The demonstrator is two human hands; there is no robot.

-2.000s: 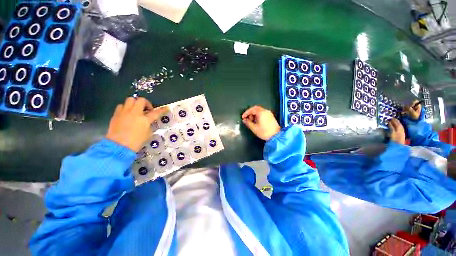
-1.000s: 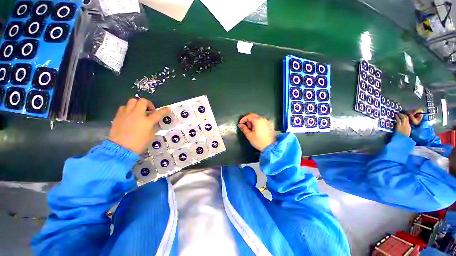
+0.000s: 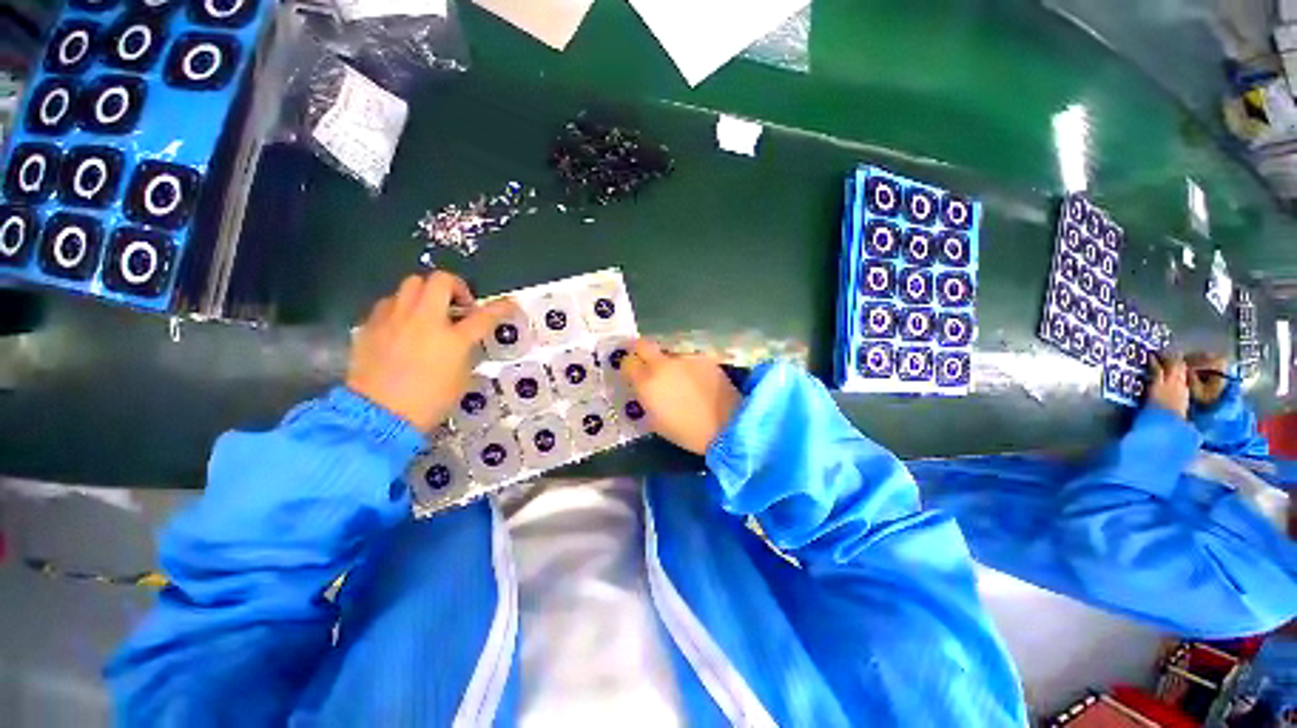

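Observation:
The grey-white tray lies tilted on the green bench in front of me, with rows of dark round centres. My left hand rests on its upper left corner, thumb over the edge near a cavity. My right hand is over the tray's right edge, fingertips at a cavity in the right column; whether it holds a small part cannot be told. A loose pile of small silvery parts lies beyond the tray, and a pile of small black parts lies further back.
A blue tray stack stands right, a larger blue tray left. A clear plastic bag, pale sheets and a small white label lie beyond. Another person's hands work at trays far right.
My right hand has moved left from the bench onto the tray's right side. My left hand stays at the tray's upper left corner. The view has shifted slightly.

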